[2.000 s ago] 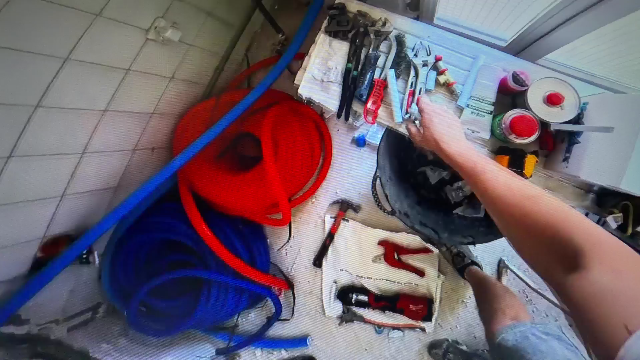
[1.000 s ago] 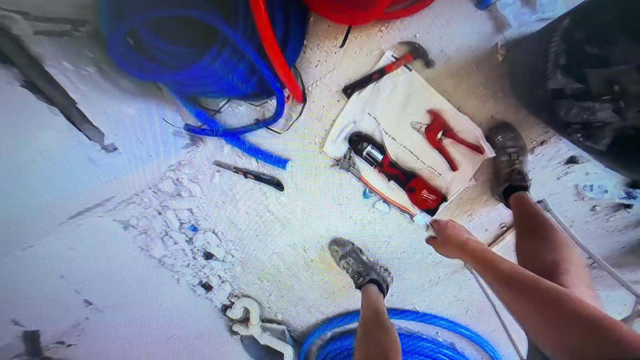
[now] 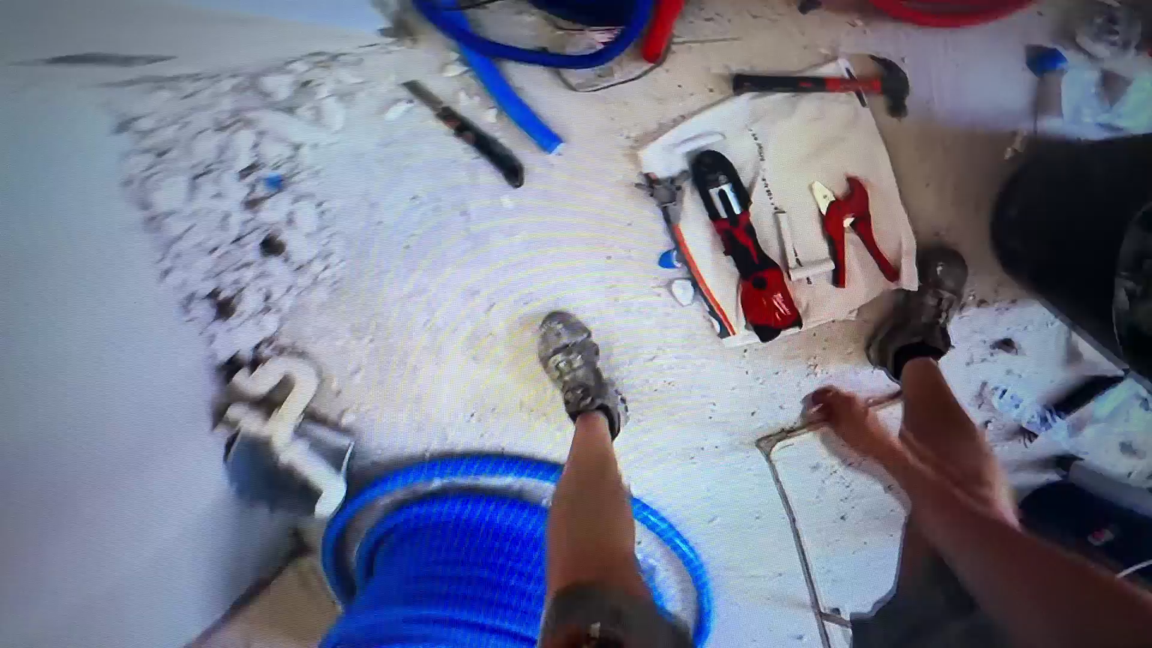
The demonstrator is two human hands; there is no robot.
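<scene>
My right hand [image 3: 841,414] hovers over or touches the corner bar of a thin metal frame [image 3: 790,513]; contact and finger grip are unclear. My left hand is out of view. Above the right hand, a pale printed cloth [image 3: 792,130] lies on the floor. On it are a red and black power tool [image 3: 747,247], a small white T-shaped piece [image 3: 792,247] and a red pipe cutter [image 3: 850,225] with its handles apart. A hammer [image 3: 819,84] crosses the cloth's top edge. Pliers with orange-striped handles [image 3: 693,261] lie along its left edge.
My shoes [image 3: 576,364] stand either side of dusty floor. A coil of blue pipe [image 3: 459,540] is in front, a white trap pipe [image 3: 288,414] left of it. Rubble [image 3: 243,198], a dark-handled knife or saw [image 3: 468,130] and a black bucket [image 3: 1062,216] are around.
My right hand went from the tool-covered table down to the cloth, then to the metal frame. A white T-shaped piece now shows on the cloth. The view has swung down to the floor.
</scene>
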